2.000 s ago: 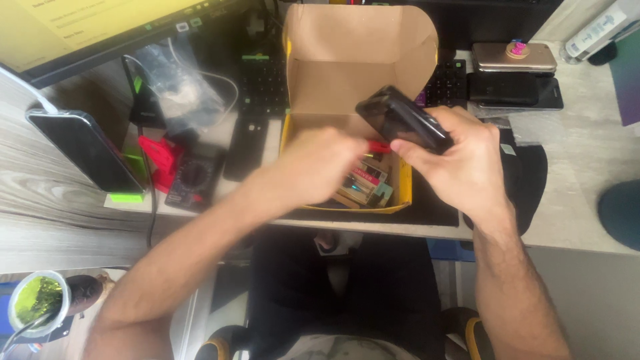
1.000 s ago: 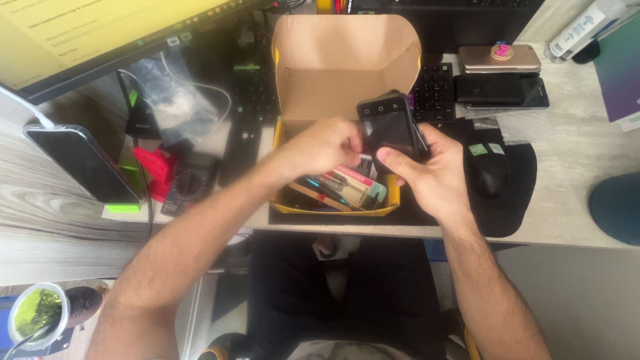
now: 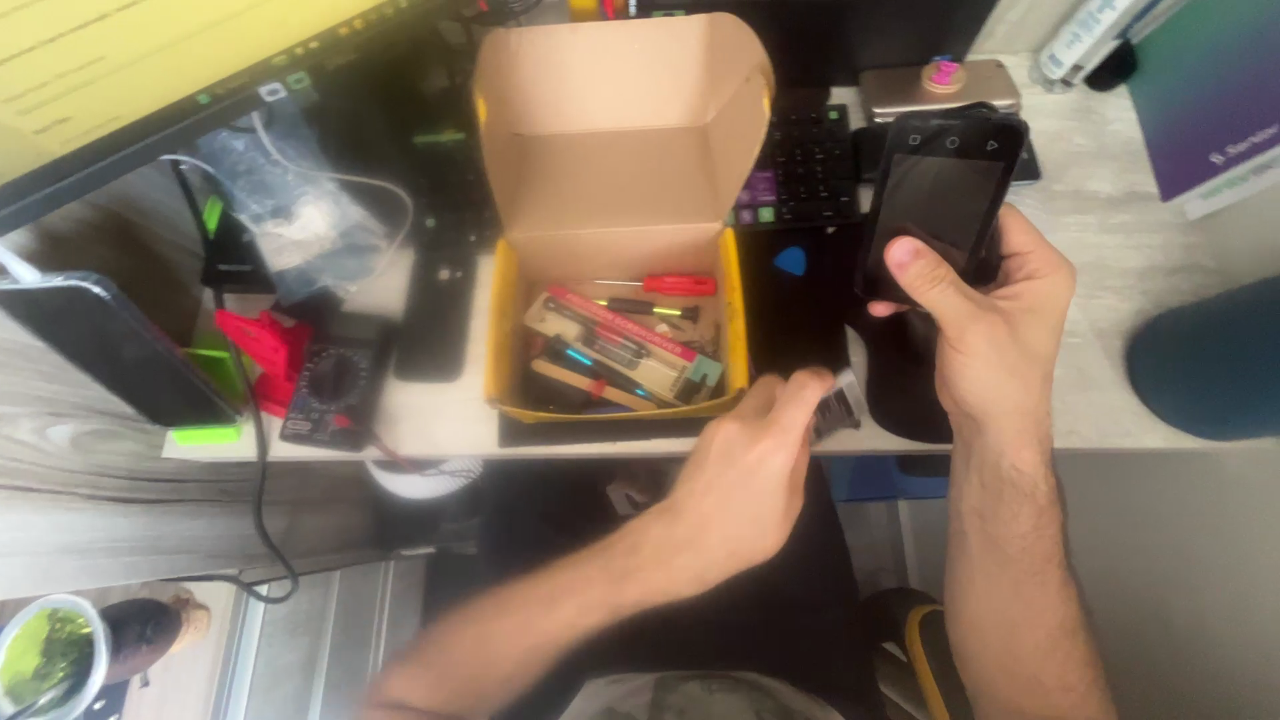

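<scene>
My right hand [image 3: 990,290] holds a black smartphone [image 3: 935,205] upright, its thumb across the dark screen. My left hand [image 3: 750,460] pinches a small clear plastic bag [image 3: 838,405] with dark contents at the desk's front edge, just right of the box. An open yellow cardboard box [image 3: 738,310] stands beyond that hand, its lid raised. Inside lie a red-handled screwdriver [image 3: 680,285], a packaged screwdriver [image 3: 630,340], a dark tool with yellow bands [image 3: 645,308] and a wooden stick [image 3: 590,385]. A blue guitar-pick-shaped piece [image 3: 790,261] lies right of the box.
To the left are a multimeter [image 3: 335,380], a red plastic part [image 3: 265,345], a plastic bag with a white cable [image 3: 300,215] and a phone on a green stand [image 3: 110,350]. A keyboard [image 3: 810,160] and stacked phones [image 3: 940,92] are behind. A dark blue cylindrical object [image 3: 1210,360] stands at right.
My left hand has moved out of the box to its right front, with the small bag in it. My right hand has moved right with the phone, away from the box.
</scene>
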